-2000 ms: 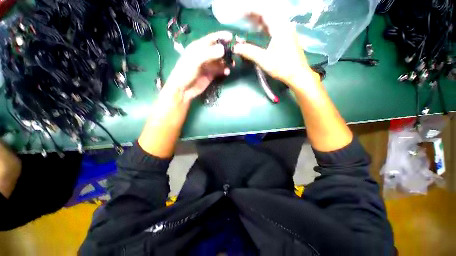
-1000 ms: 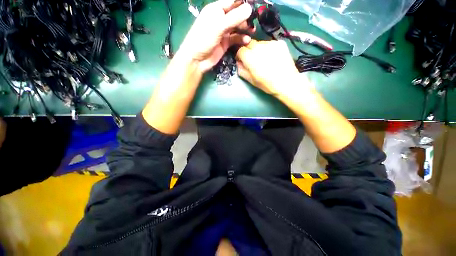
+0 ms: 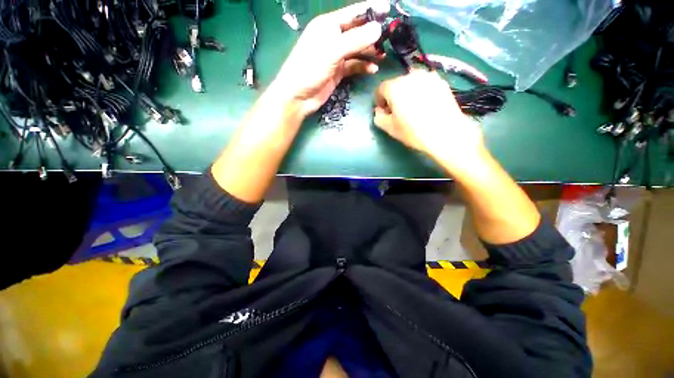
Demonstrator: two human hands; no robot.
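Note:
My left hand (image 3: 325,63) holds a small black housing (image 3: 375,16) in its fingertips near the top edge; red wire shows beside it. A second black module (image 3: 403,38) lies just right of it. My right hand (image 3: 421,111) is closed, fingers curled down near the mat; whether it holds anything is hidden. Pliers with a pale and red handle (image 3: 460,68) lie behind my right hand. A coiled black cord (image 3: 482,100) lies right of that hand. A loose pile of tiny black parts (image 3: 336,107) lies below my left hand.
A large heap of black cables (image 3: 81,74) covers the left of the green bench (image 3: 236,151); another heap (image 3: 641,74) is at right. A clear plastic bag (image 3: 510,37) lies behind my hands. A white plastic bag (image 3: 591,244) is below the right bench edge, a blue crate (image 3: 129,214) below left.
Since one second ago my right hand has moved slightly right, away from the small parts. My left hand stays near the top with the housing. Earlier both hands were together at the housing.

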